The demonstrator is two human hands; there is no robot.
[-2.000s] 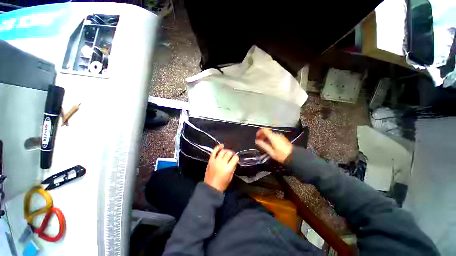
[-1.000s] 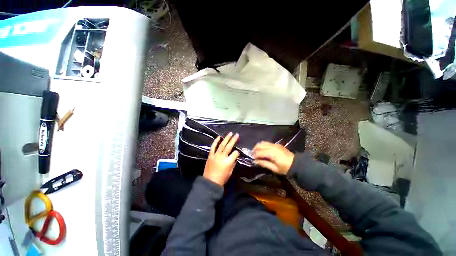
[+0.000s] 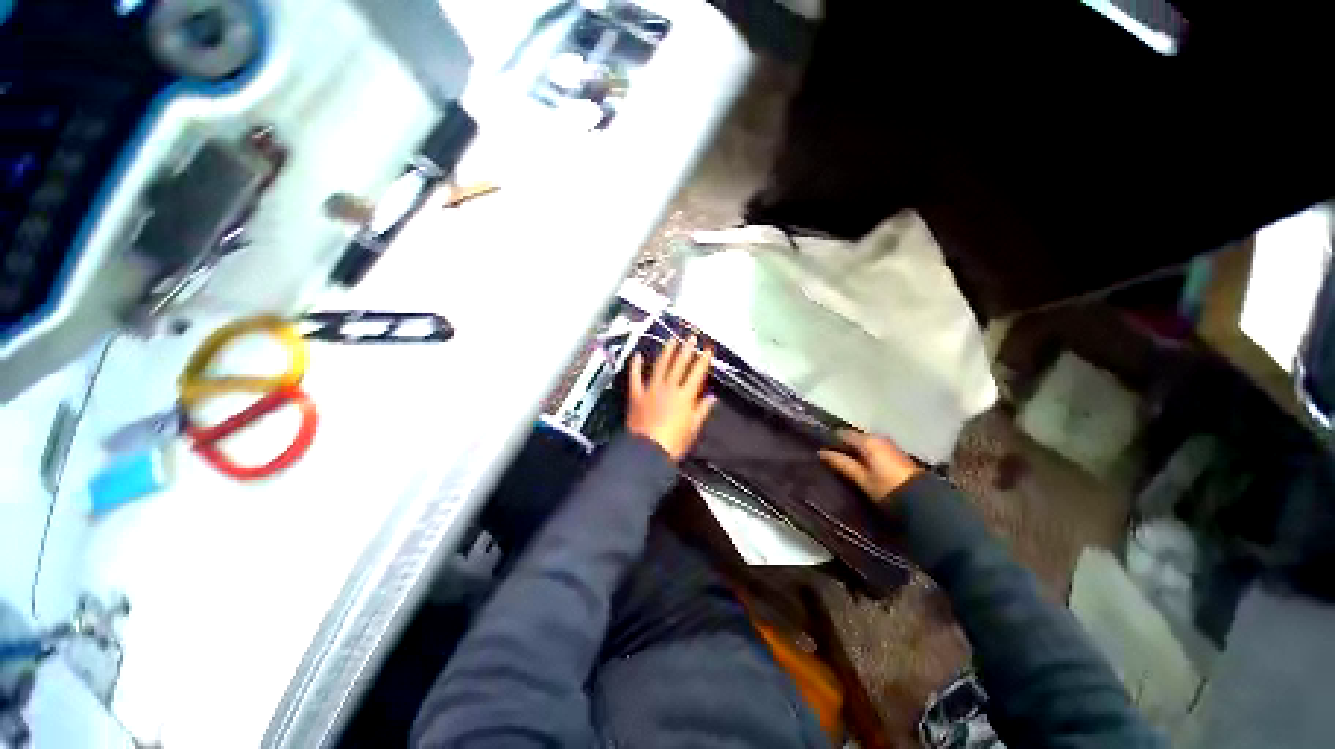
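Observation:
A stack of dark fabric panels point(image 3: 769, 454) with pale edge lines lies in front of my lap, right of the machine table. A large off-white sheet point(image 3: 849, 322) lies along its far side, and a smaller white piece point(image 3: 761, 531) sticks out at its near side. My left hand point(image 3: 674, 398) lies on the left end of the stack, fingers apart. My right hand point(image 3: 876, 465) is at the right part of the stack, fingers bent at its far edge; whether it grips a panel cannot be told.
On the white machine table point(image 3: 483, 315) at left lie scissors point(image 3: 252, 433) with yellow and red loops, a slim black cutter point(image 3: 381, 326), a black marker point(image 3: 406, 195) and a light blue piece point(image 3: 129, 480). Dark cloth point(image 3: 1054, 147) fills the far side.
The view has turned and moved left, showing more of the table. My hands have moved apart from the middle of the stack, and the top panels now lie flatter.

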